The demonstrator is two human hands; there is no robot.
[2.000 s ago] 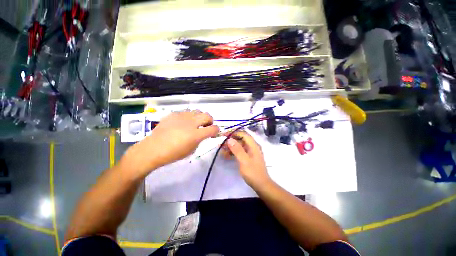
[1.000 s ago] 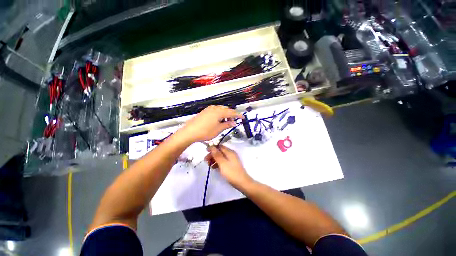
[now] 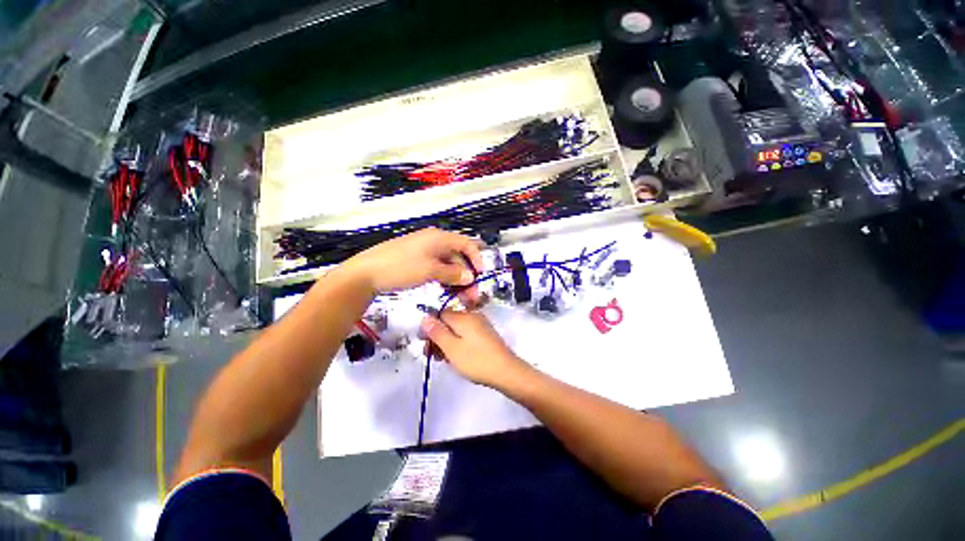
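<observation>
A thin black wire harness [image 3: 561, 266] with several branches lies across the white layout board [image 3: 593, 370]. My left hand [image 3: 436, 264] grips the harness left of the black tape roll [image 3: 519, 277], which sits around or against the wires. My right hand [image 3: 457, 336] is just below and pinches the junction of the long black cable [image 3: 425, 407], which hangs towards me. My fingers hide the exact joint. A black connector block [image 3: 360, 347] with red wires lies at the board's left. Another dark connector [image 3: 621, 267] lies at the right end.
A red ring [image 3: 607, 315] lies on the board's right. A yellow-handled tool [image 3: 683, 234] is at its upper right edge. Behind stands a cream tray [image 3: 423, 111] with wire bundles. Dark tape rolls [image 3: 643, 103] and a grey machine [image 3: 730, 132] are at the right, bagged harnesses [image 3: 190, 243] at the left.
The view has turned and shifted, so the board appears tilted. The black connector block with red wires now shows lower, near my left forearm. Both hands stay close together on the harness.
</observation>
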